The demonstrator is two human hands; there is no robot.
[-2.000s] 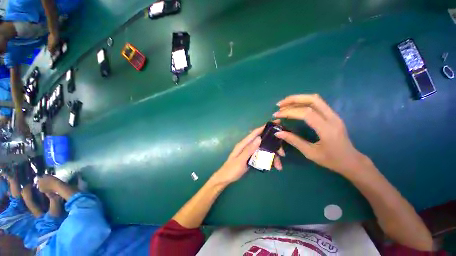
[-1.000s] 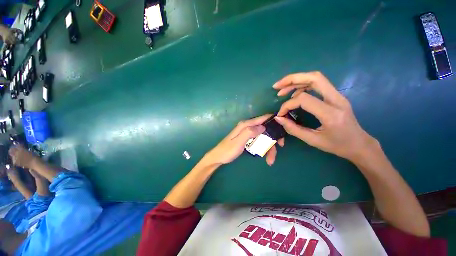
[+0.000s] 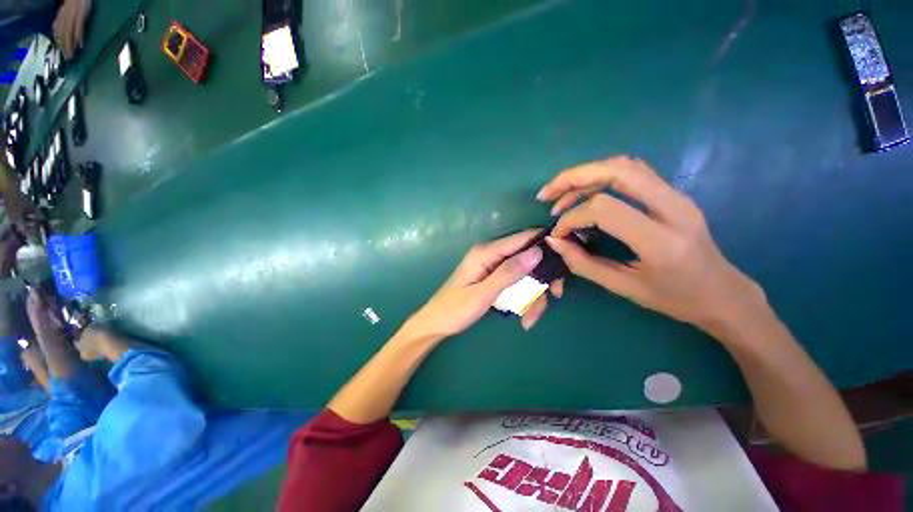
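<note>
A black phone housing [image 3: 552, 264] with a bright white rectangle [image 3: 521, 294] at its lower end is tilted above the green bench. My left hand [image 3: 479, 285] is shut on it, thumb on top and fingertips showing at its lower right side. My right hand [image 3: 641, 240] pinches thumb and index finger at the housing's upper end, with its other fingers raised. Any small part between those fingertips is hidden.
A silver-edged phone [image 3: 874, 85] lies far right. A small white scrap [image 3: 370, 315] and a round pale disc [image 3: 662, 387] lie near the front. A red-orange phone [image 3: 186, 52], a black phone [image 3: 279, 50], a blue bin [image 3: 76, 265] and people in blue smocks [image 3: 150, 420] are left.
The view has shifted, so bench items appear further left and higher. The held housing has turned to a more slanted angle, and my right thumb and index finger have closed at its upper end.
</note>
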